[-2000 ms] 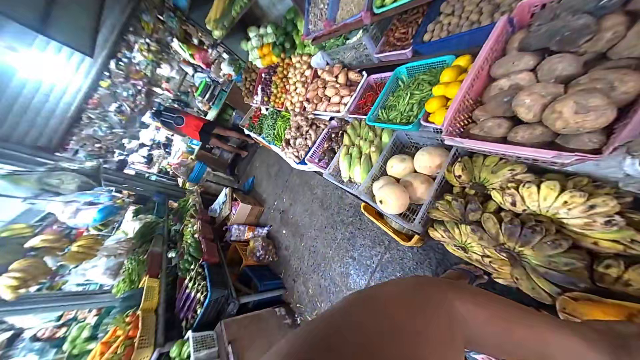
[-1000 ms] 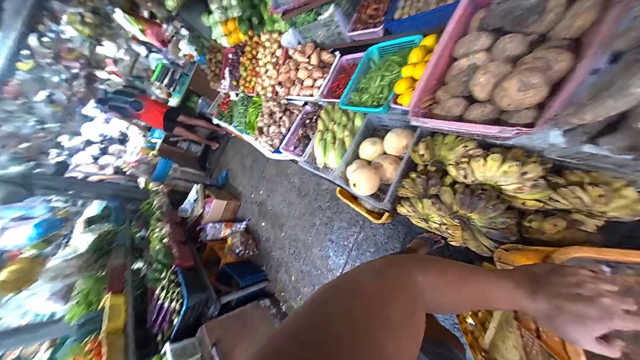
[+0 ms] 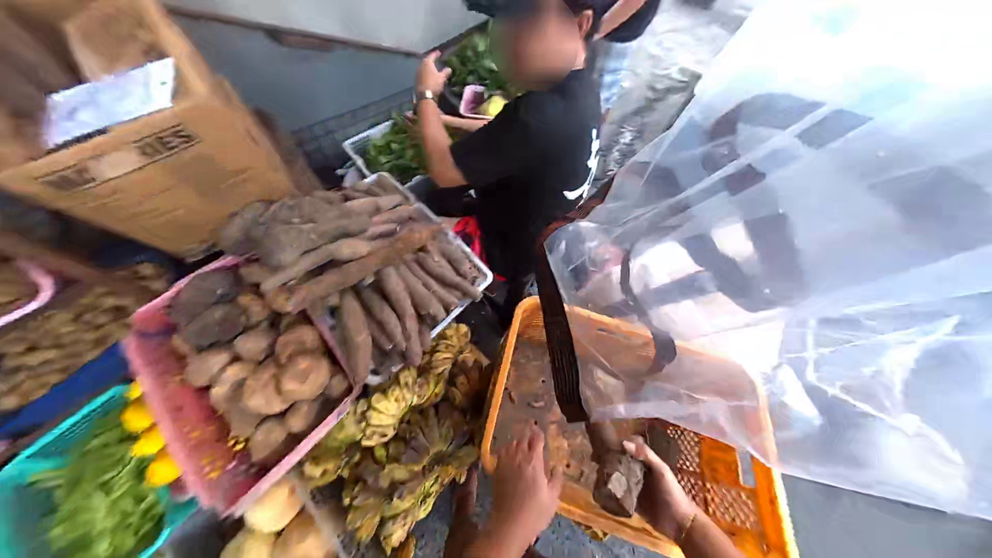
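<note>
My left hand (image 3: 527, 477) is over the near left rim of an orange plastic crate (image 3: 502, 387), fingers extended, with nothing visible in it. My right hand (image 3: 665, 484), a thin bracelet at its wrist, grips the side of a thick brown root (image 3: 620, 482) with a pale cut end. The root's upper part runs under a large clear plastic bag (image 3: 783, 341) with dark woven handles (image 3: 556, 341). The bag covers part of the crate. Brown bits lie on the crate's bottom.
Green-yellow bananas (image 3: 411, 434) lie left of the orange crate. Beyond are a pink crate (image 3: 167, 418) of round tubers, a white crate (image 3: 487, 277) of long roots and a cardboard box (image 3: 147, 182). A person in a black shirt (image 3: 535, 155) reaches over greens at the back.
The view has swung strongly away from the aisle. A hand was over the orange crate one second ago; now both hands show, the right one holding a root, and the clear bag is in view.
</note>
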